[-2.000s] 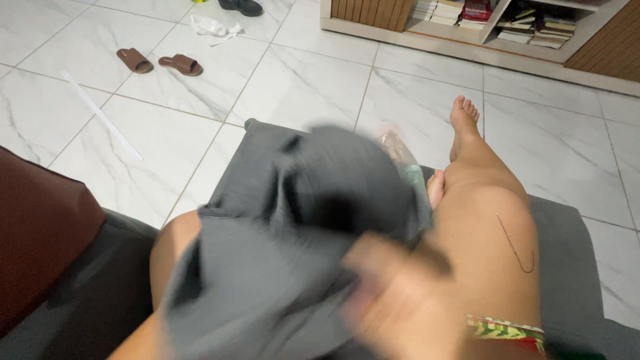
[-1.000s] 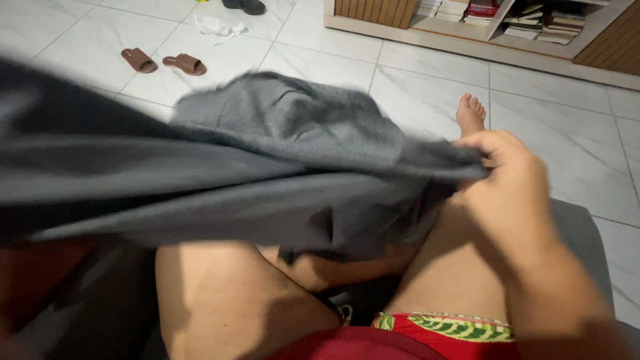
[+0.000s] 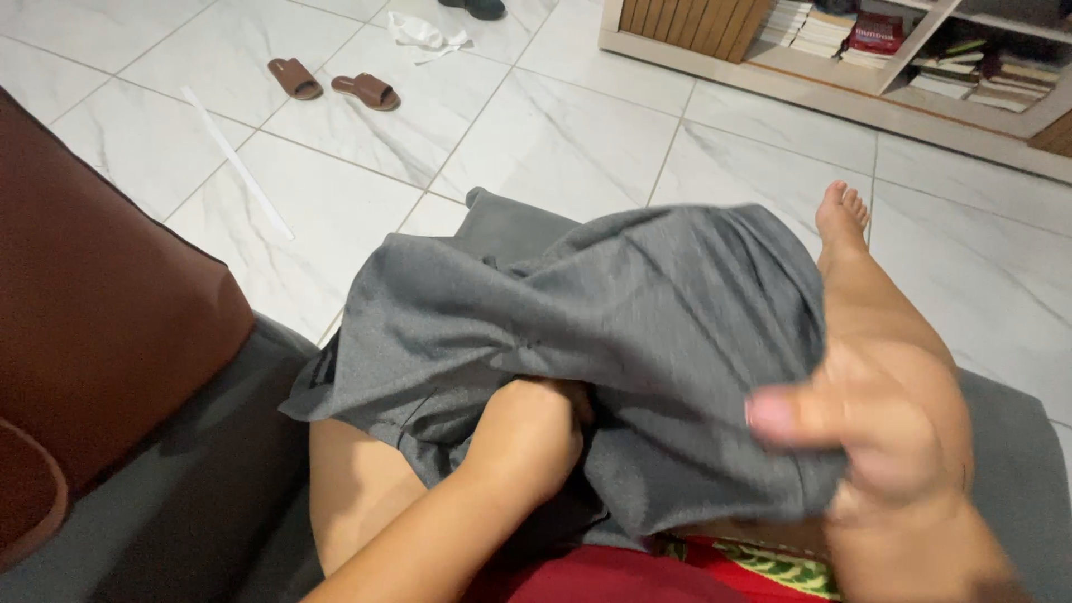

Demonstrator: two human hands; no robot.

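Observation:
A grey cloth garment (image 3: 670, 310) lies bunched across my lap, its folds spread over both thighs. My left hand (image 3: 532, 427) reaches into the middle of the folds; its fingers are hidden, so what they grip does not show. My right hand (image 3: 863, 427), blurred by motion, is at the garment's right edge with the thumb laid over the cloth and the other fingers out of sight behind it. Under the garment show my bare thighs, red patterned shorts (image 3: 779, 569) and a dark red top (image 3: 603, 578).
I sit on a grey cushioned seat (image 3: 1005, 452). A brown leather-like surface (image 3: 109, 293) rises at left. On the tiled floor lie brown slippers (image 3: 367, 90), a white strip (image 3: 239, 163), crumpled white material (image 3: 425, 38) and dark footwear (image 3: 481, 7). A shelf unit (image 3: 804, 71) holds books.
The garment, stretched out to the left a second ago, is now gathered over my lap. My left hand has come into view within its folds. My right hand has moved lower.

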